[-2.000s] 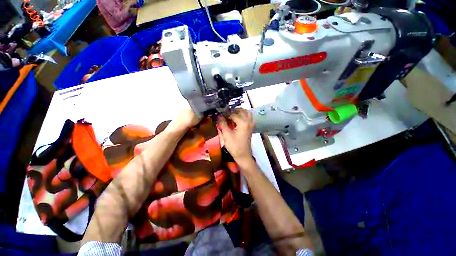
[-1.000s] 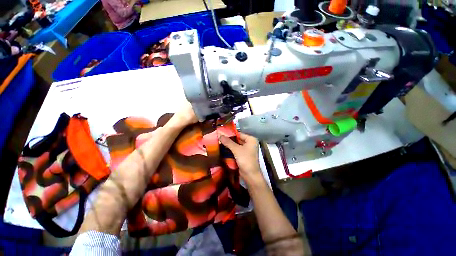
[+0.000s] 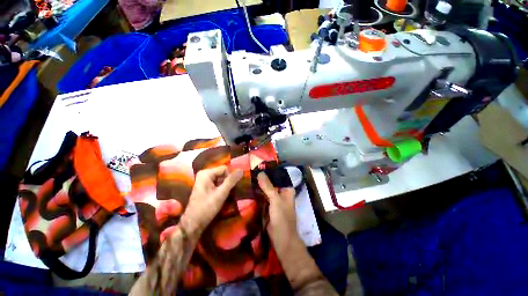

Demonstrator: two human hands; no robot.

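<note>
A bag body (image 3: 173, 179) with orange, pink and brown wavy print lies on the white table, its upper right corner by the needle area. My left hand (image 3: 211, 196) rests over the print, thumb and fingertips close together; whether they pinch fabric is unclear. My right hand (image 3: 278, 199) holds a piece of black webbing (image 3: 279, 178) at the bag's right edge, just below the machine arm. The presser foot and needle cluster (image 3: 255, 130) of the white-grey sewing machine (image 3: 289, 87) is above the bag's top edge.
A second printed bag (image 3: 58, 208) with an orange flap (image 3: 95, 173) and black strap lies at the table's left. Blue bins (image 3: 121, 55) with printed pieces stand behind the table (image 3: 145, 104). A green cylinder (image 3: 405, 150) is on the machine. Part of a person (image 3: 139, 11) shows behind.
My left hand has moved from beside the machine head down and back over the print. My right hand has moved slightly down, now at the black webbing. The bag's corner has come out from under the head.
</note>
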